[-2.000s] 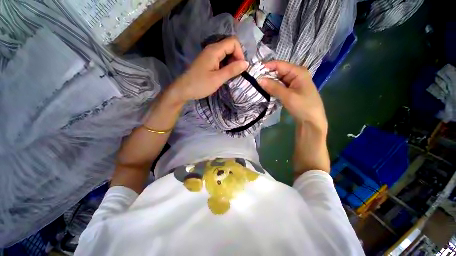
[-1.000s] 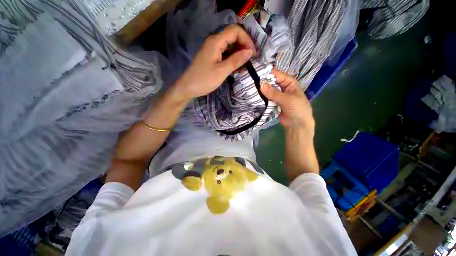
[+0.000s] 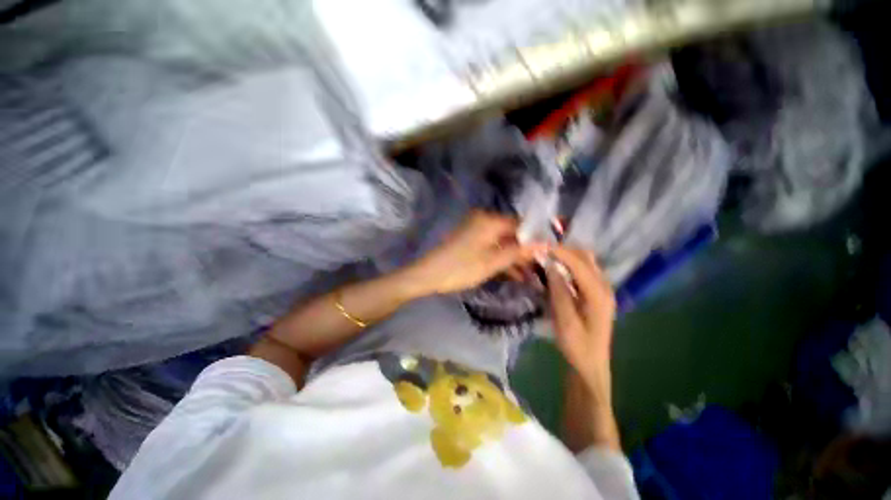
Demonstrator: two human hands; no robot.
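The frame is blurred. A striped garment piece with a dark edge [image 3: 503, 301] hangs in my lap below my hands. My left hand [image 3: 479, 252] and my right hand [image 3: 581, 298] meet at its upper part, fingertips close together. Both hands pinch the garment piece; a small pale part shows between the fingertips. The black trim is hardly visible, mostly hidden behind my fingers and by blur.
Sheer overlay and striped fabric [image 3: 176, 225] are heaped at the left. The white table [image 3: 410, 78] with a worn edge is at the top. Striped pieces [image 3: 650, 186] rise from a blue crate [image 3: 674, 264]. A red tray [image 3: 586, 98] is under the table. A blue container [image 3: 713, 454] stands on the green floor [image 3: 772, 322].
The view has turned, bringing more of the table in at the top. My hands have come together at the garment's upper part; the black strip is no longer stretched out between them.
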